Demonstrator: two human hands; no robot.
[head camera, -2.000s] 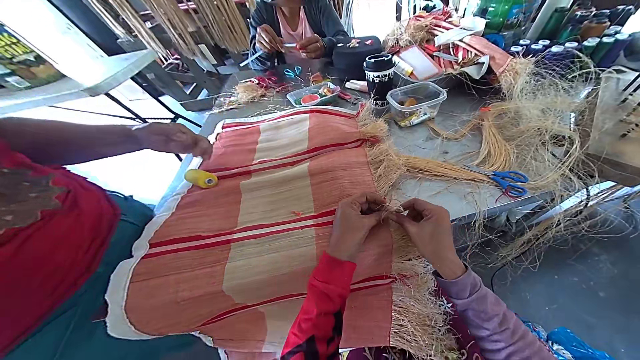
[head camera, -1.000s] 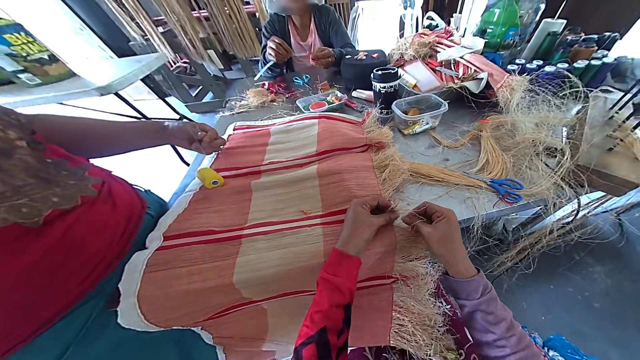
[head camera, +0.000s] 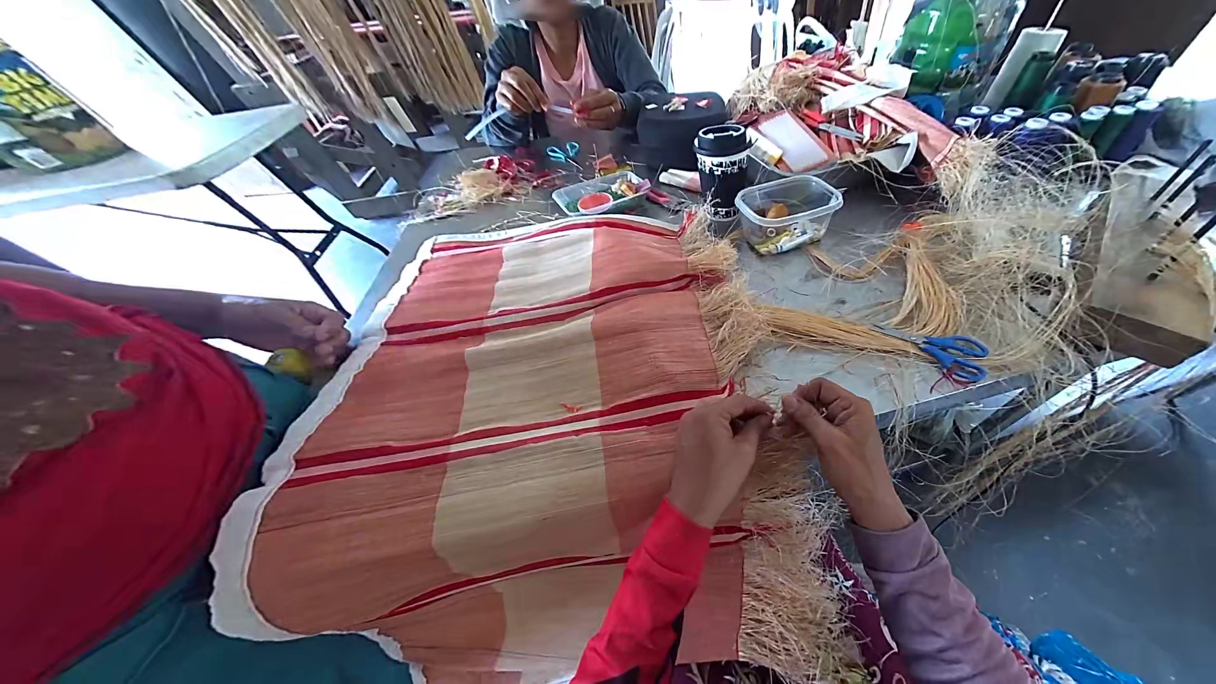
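A woven fiber cloth with salmon, cream and red stripes lies over the table, white trim on its left edge. Along its right edge runs a raffia-like fringe. My left hand, in a red sleeve, pinches fine fringe strands at that edge. Facing it, fingertips almost touching, my right hand, in a mauve sleeve, pinches the same small bunch. The strands between the fingertips are too fine to see clearly. A bundle of loose fibers lies beyond my hands, its end beside blue-handled scissors.
At the left, a co-worker's hand holds the trimmed edge by a yellow thread spool. Across the table another person's hands hold a thin strip. A black cup, plastic containers, fiber heaps and thread cones stand around.
The co-worker's hand at the left has moved down along the trimmed edge to the yellow spool, which lay on the cloth before. My two hands stay at the fringe.
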